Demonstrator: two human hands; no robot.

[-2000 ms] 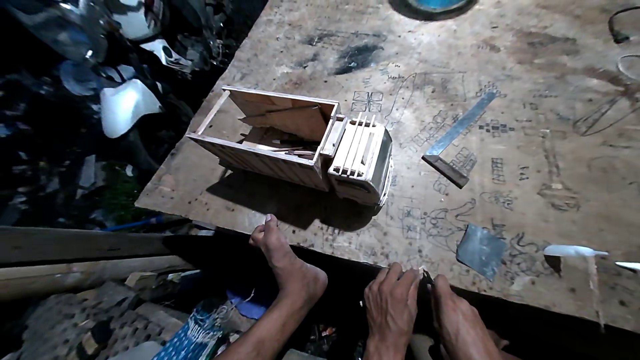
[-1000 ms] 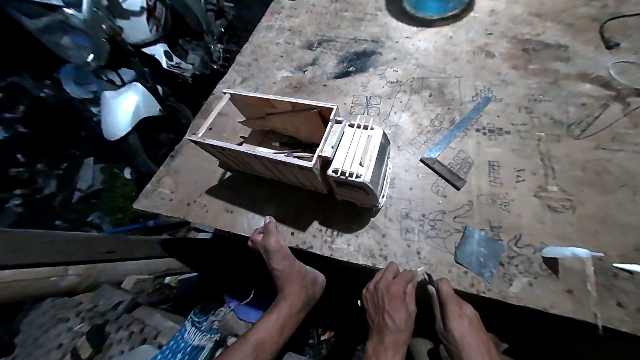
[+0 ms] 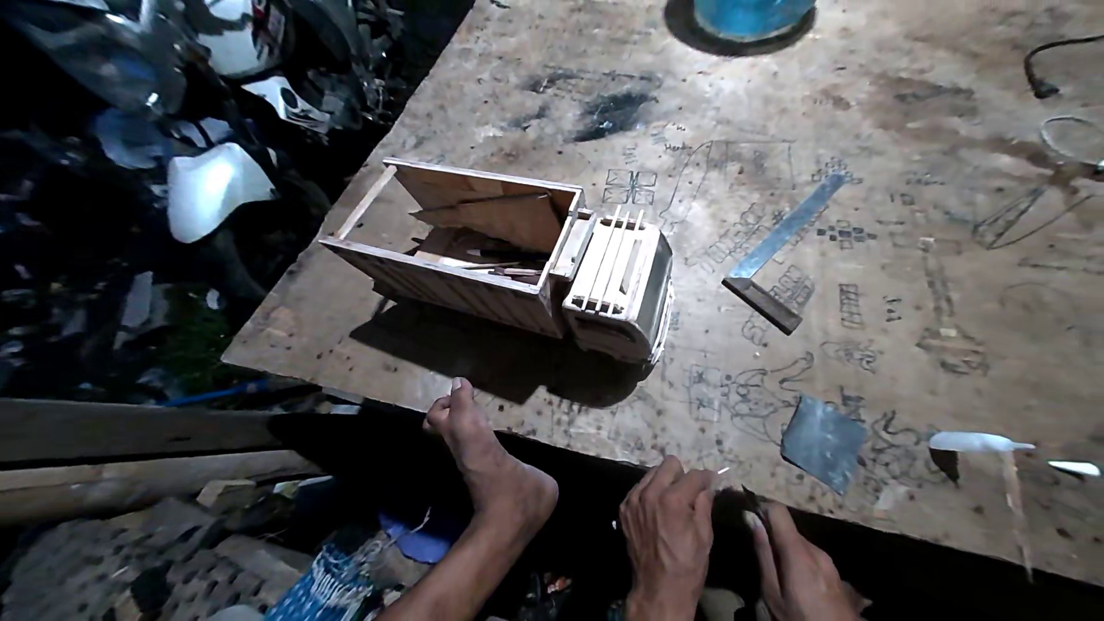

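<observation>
At the table's near edge, my left hand (image 3: 668,526) has its fingers closed on a thin pale stick (image 3: 723,471), whose tip shows beyond the fingertips. Just right of it, my right hand (image 3: 798,561) grips a small dark tool (image 3: 750,498), perhaps a blade; most of it is hidden. A wooden toy truck (image 3: 617,285) stands on the table to the upper left of both hands, with slats on its cab roof and loose wood pieces in its open cargo box (image 3: 448,276). A grey square sheet (image 3: 824,442), possibly sandpaper, lies right of my hands.
The plywood table (image 3: 862,103) bears pencil drawings. On it are a try square (image 3: 785,241), a white glue bottle (image 3: 979,442), a white cap (image 3: 1074,467), a cable (image 3: 1044,82) and a blue container (image 3: 750,17). A bare foot (image 3: 487,466) rests by the near edge; a motorcycle (image 3: 216,190) stands left.
My right hand and the dark tool have shifted slightly away from my left hand, leaving a wider gap. The truck, try square and grey sheet lie where they were.
</observation>
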